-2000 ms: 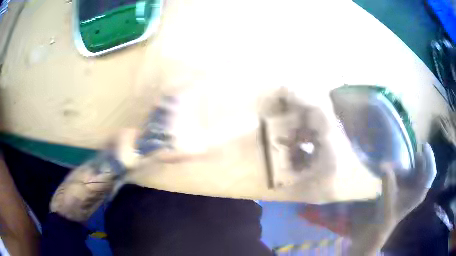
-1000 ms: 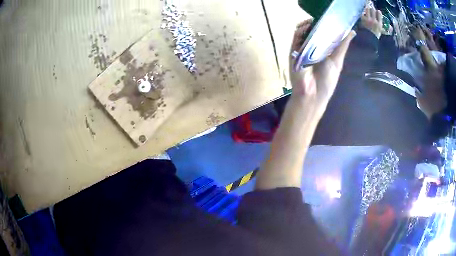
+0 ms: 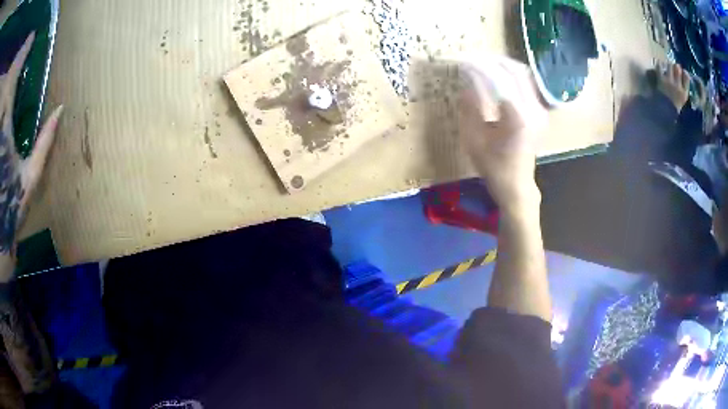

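Observation:
The square tan board (image 3: 263,120), stained brown, lies on the cardboard with a small white blob (image 3: 321,97) at its centre. Tiny silver fittings (image 3: 391,48) lie in a long pile beyond its right corner. My right hand (image 3: 503,112) is blurred over the cardboard right of the board, fingers apart, with nothing visible in it. A green housing (image 3: 563,48) lies just beyond it. My tattooed left hand (image 3: 20,152) is cut off by the left edge, fingers spread over another green housing (image 3: 36,88); its grip is unclear.
The cardboard bench cover (image 3: 160,160) has spots and a near edge. Another person's hand (image 3: 674,84) and dark sleeve are at the right. A red object (image 3: 459,208), blue bins (image 3: 391,303) and yellow-black tape (image 3: 447,272) show below the bench.
The housing my right hand held up is now down on the cardboard, and the hand is off it. My left hand and the left housing have come into view. The view has shifted left.

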